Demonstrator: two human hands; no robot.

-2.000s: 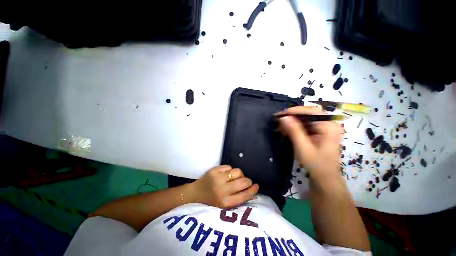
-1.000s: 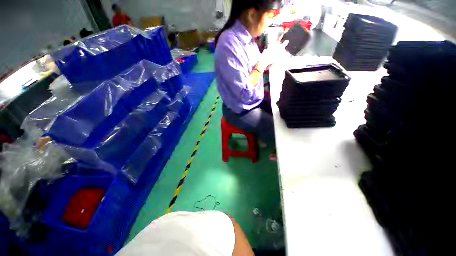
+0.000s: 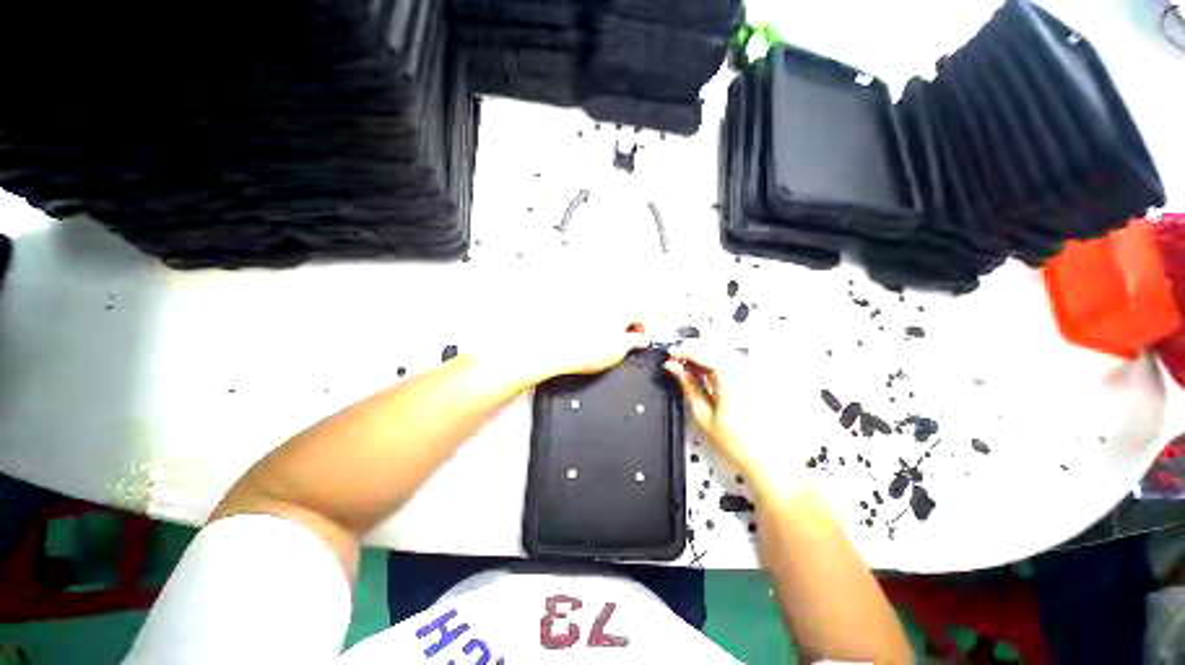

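A black tablet case (image 3: pixel 606 448) lies on the white table in front of me, with white dots showing through the holes in its back. My left hand (image 3: pixel 608 353) is at the far edge of the case, its fingers at the far rim. My right hand (image 3: pixel 695 383) is at the far right corner, fingers bent. Both hands are small and blurred, so I cannot tell what the right fingers hold. Side cutters (image 3: pixel 626 159) lie beyond the case with their handles spread.
Tall black stacked cases (image 3: pixel 299 130) stand at back left, with more behind. Leaning stacked cases (image 3: pixel 838 137) stand at back right, a bright green item (image 3: pixel 752 44) beside them. An orange basket (image 3: pixel 1112 288) is at far right. Black offcuts (image 3: pixel 920 500) lie scattered at right.
The view swung left to a seated worker and back, now showing more of the table. The left hand moved from the case's near edge to its far edge; the right hand is at the far corner.
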